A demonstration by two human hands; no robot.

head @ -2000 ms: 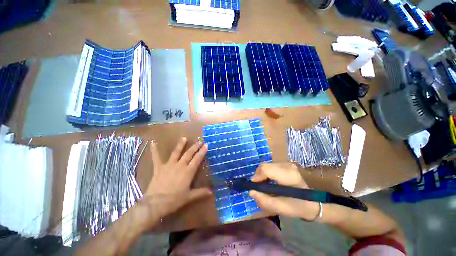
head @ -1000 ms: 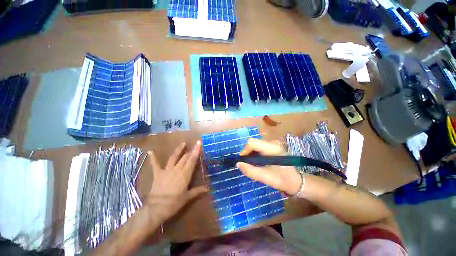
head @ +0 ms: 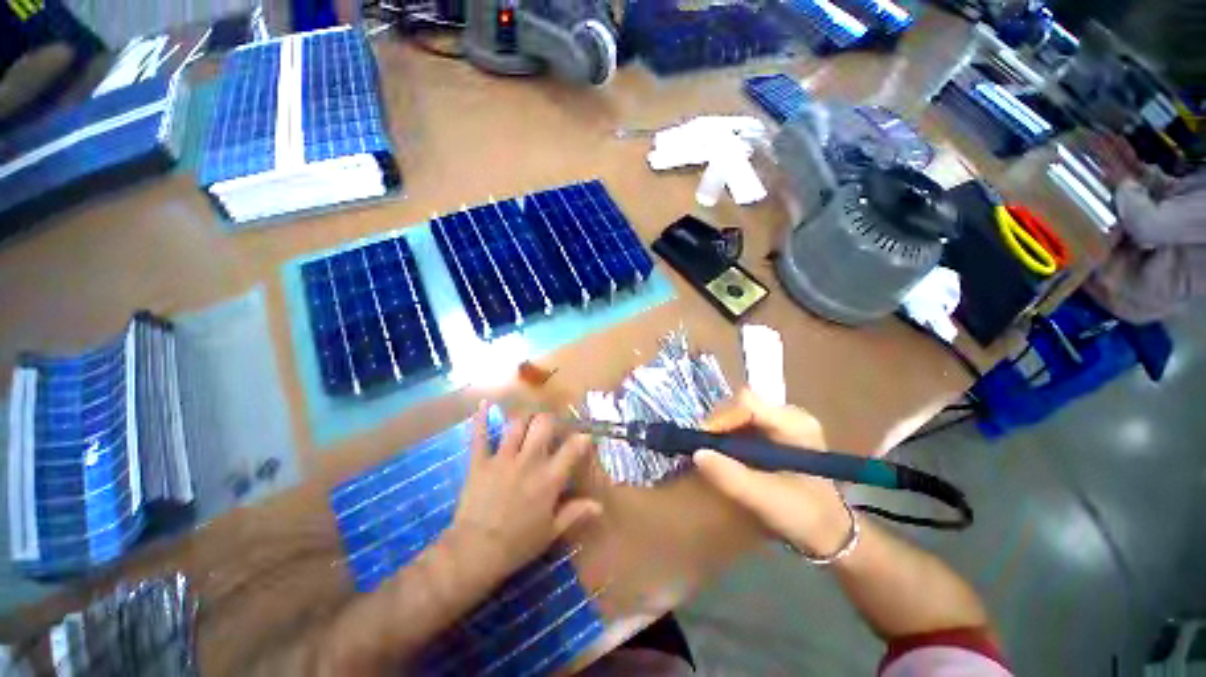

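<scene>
The blue solar cell panel (head: 397, 496) with thin silvery lines lies flat on the table in front of me, partly hidden by my left hand and forearm. My left hand (head: 516, 489) lies over the panel's right side, fingers pointing away; whether it holds anything is hidden. My right hand (head: 774, 463) grips a black soldering iron (head: 820, 460) by its handle. The iron's metal tip points left, near my left fingertips and over the edge of the short ribbon pile (head: 655, 410), off the panel.
Dark cell stacks (head: 370, 315) stand on a greenish sheet behind the panel. Curved finished panels (head: 93, 443) lie left. The iron stand (head: 712, 267), a white strip (head: 763, 365) and a grey round machine (head: 860, 251) are right. Another person's sleeve (head: 1177, 245) shows far right.
The view has swung to the right. My right hand has moved the iron off the panel to the ribbon pile. My left hand has moved from beside the panel onto it.
</scene>
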